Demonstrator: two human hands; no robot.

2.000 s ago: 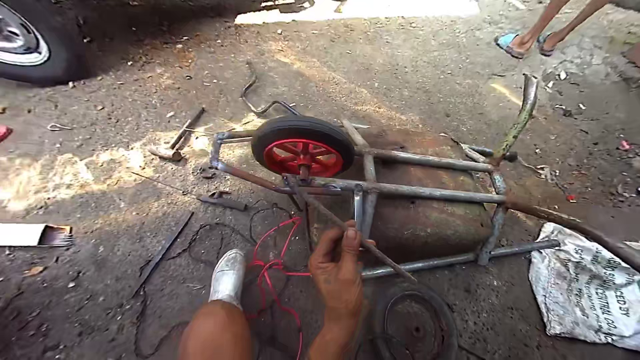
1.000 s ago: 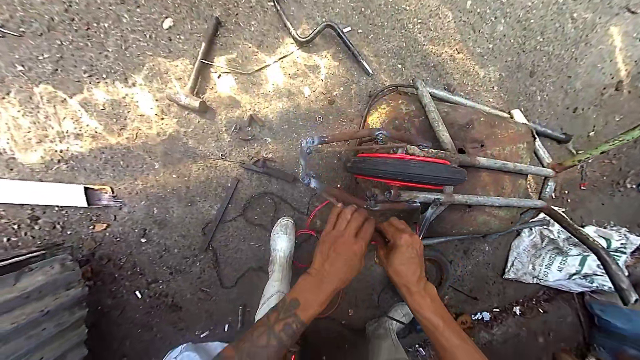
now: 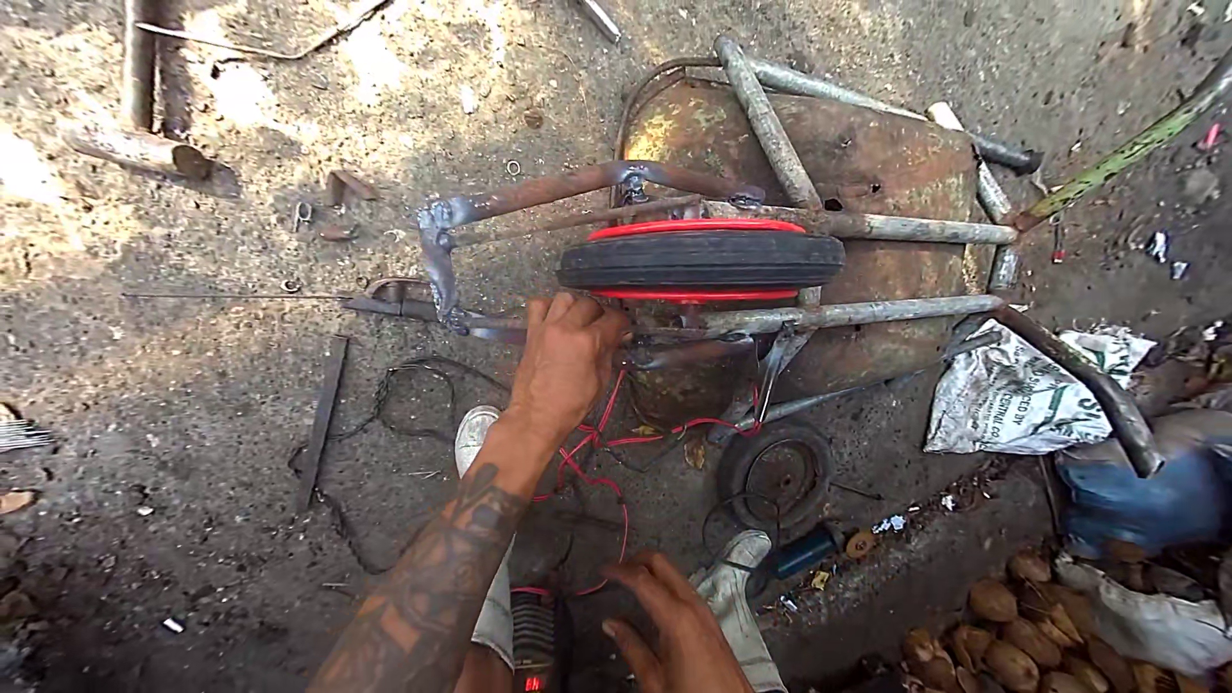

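Note:
My left hand (image 3: 568, 356) has its fingers curled over the lower side tube (image 3: 491, 330) of a welded metal wheelbarrow frame (image 3: 895, 310), just beside the wheel. A black tyre on a red rim (image 3: 703, 262) stands edge-on between the two side tubes, over a rusty metal tray (image 3: 885, 173). My right hand (image 3: 664, 626) is off the frame at the bottom, empty, with fingers apart, near a small machine with a lit red display (image 3: 534, 635). An electrode holder (image 3: 395, 306) with a thin rod lies left of the frame. Red cable (image 3: 616, 441) crosses the ground below my left hand.
A hammer (image 3: 140, 144) lies at upper left and a flat metal bar (image 3: 322, 423) left of my forearm. An old wheel (image 3: 775, 476) and a blue cylindrical tool (image 3: 804, 553) lie near my right shoe (image 3: 741, 577). A printed sack (image 3: 1020, 395) and coconut husks (image 3: 1020, 645) are at right.
My right hand has come off the frame and moved down, its fingers now apart. My left hand remains at the lower tube. The wheel, seen face-on two seconds ago, now shows edge-on.

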